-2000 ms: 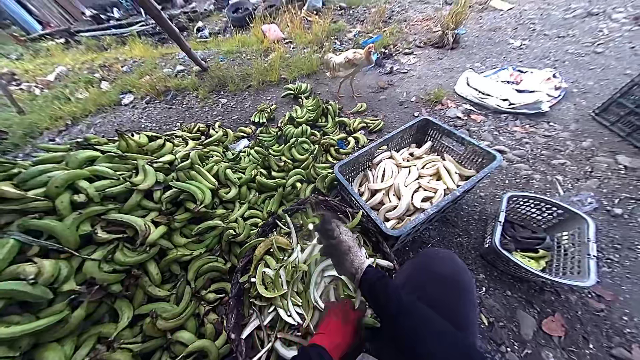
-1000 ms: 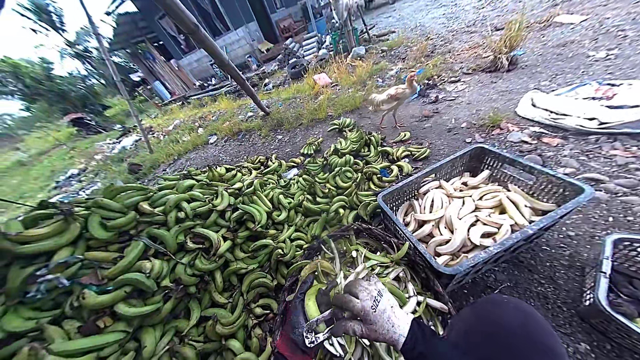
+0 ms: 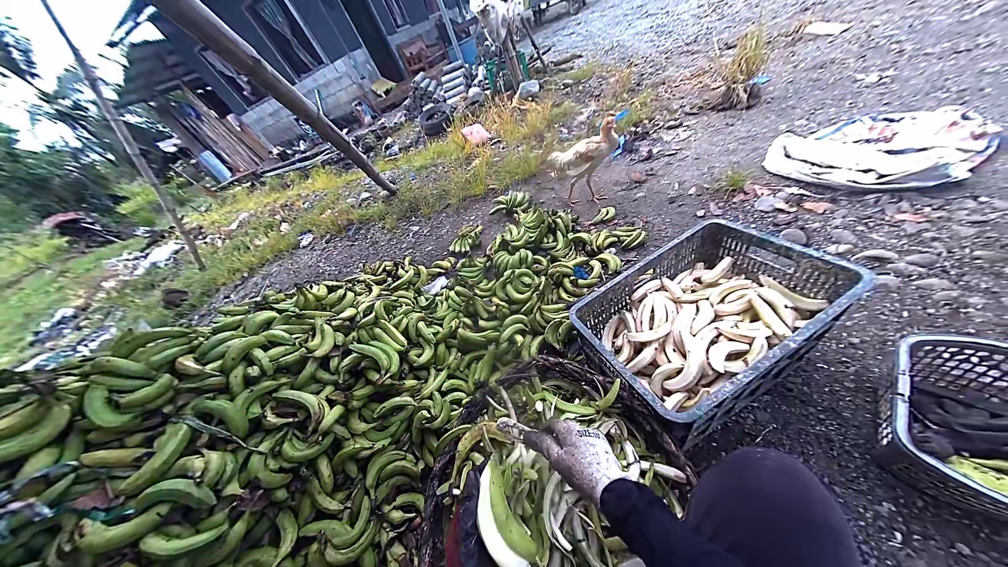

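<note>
My right hand (image 3: pixel 579 457), in a dirty white glove under a dark sleeve, reaches over a dark woven basket (image 3: pixel 685 465) of green and pale peels. A thin strip or tool lies at its fingertips; blur hides whether it is gripped. Of my left hand (image 3: pixel 453 531) only a dark red patch shows at the bottom edge, its fingers hidden. Beside that patch is a partly peeled green plantain or banana (image 3: pixel 508 516), its pale flesh bared along one side. A large heap of green plantains or bananas (image 3: pixel 315 425) lies left of the basket. Peeled fruit (image 3: pixel 701 331) fills much of a grey plastic crate (image 3: pixel 787 354).
A second crate (image 3: pixel 902 409) at the right edge holds dark cloth and something yellow-green. My knee (image 3: pixel 776 504) is between the crates. A chicken (image 3: pixel 587 161) stands behind the heap, a white sack (image 3: pixel 874 153) lies back right, and a slanted pole (image 3: pixel 276 90) rises back left.
The view has swung up and left, bringing the house into sight. My red-gloved left hand, plain two seconds ago over the peels, is now almost out of view.
</note>
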